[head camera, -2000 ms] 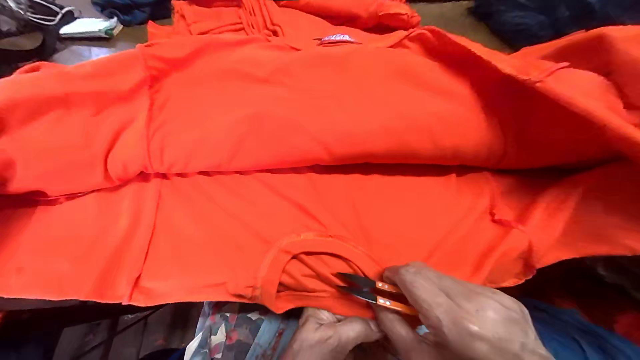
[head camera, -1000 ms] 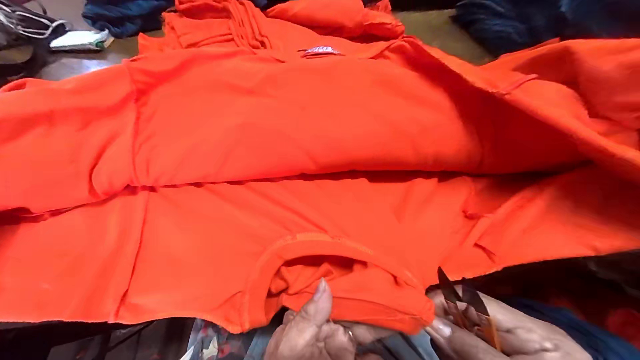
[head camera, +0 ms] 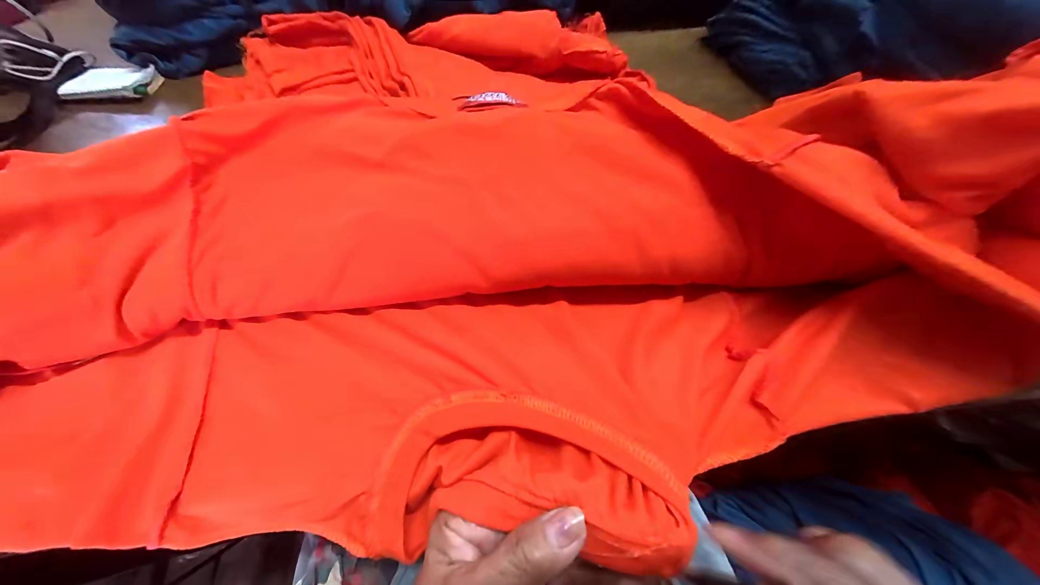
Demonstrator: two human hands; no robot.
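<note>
An orange knit garment (head camera: pixel 455 211) lies spread across the view, its seams showing. Its ribbed neckband (head camera: pixel 520 410) curves at the bottom centre. My left hand (head camera: pixel 520 548) pinches the lower part of this neckband, thumb on top. At the neckband's right end, my right hand (head camera: pixel 812 556) is blurred and partly cut off by the bottom edge; what it holds cannot be made out. The thread snips are not visible now. A small label (head camera: pixel 491 100) bearing writing sits on the garment's far edge.
Folded orange cloth (head camera: pixel 325 57) lies behind the garment on the table (head camera: pixel 691 69). Dark blue cloth is heaped at the back right (head camera: pixel 877 41), back left (head camera: pixel 179 36) and lower right (head camera: pixel 877 520). A white object (head camera: pixel 110 83) lies beside cables (head camera: pixel 36 61) at the upper left.
The snips, seen in my right hand in both earlier frames, are out of sight. That hand has moved down from the neckband's right side. My left hand still grips the neckband.
</note>
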